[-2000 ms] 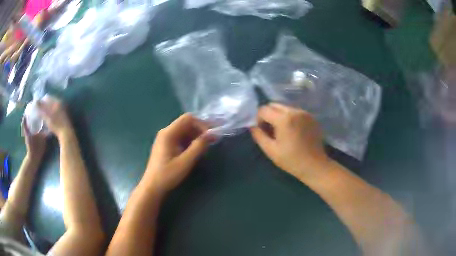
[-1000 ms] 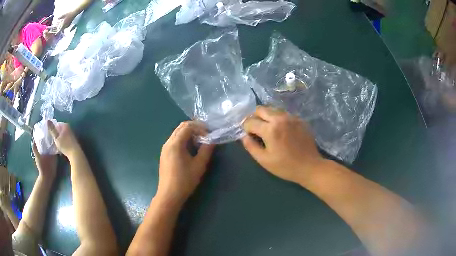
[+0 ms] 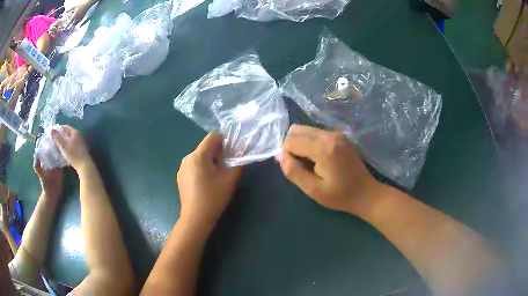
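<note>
A crinkly clear plastic bag [image 3: 249, 113] lies in front of me with a whitish part inside, blurred by glare. My left hand [image 3: 205, 173] grips its near left edge between thumb and fingers. My right hand [image 3: 324, 165] pinches its near right corner. The near edge is pulled straight between them. A bagged bowl [image 3: 343, 85] with a white hub and blade unit lies flat to the right, its near left part behind my right hand. My fingertips are partly hidden by the bag and my hands.
A whitish pile of bagged parts [image 3: 101, 63] lies at the far left, more clear bags [image 3: 283, 8] at the far edge. A neighbour's hands [image 3: 66, 150] hold a wrapped white item [image 3: 50, 149] at left. Cardboard [image 3: 509, 26] stands beyond the table at right.
The bag between my hands has its near edge pulled taut and its far end drawn closer. My left hand has shifted slightly left. The neighbour's hands moved up slightly with the white item.
</note>
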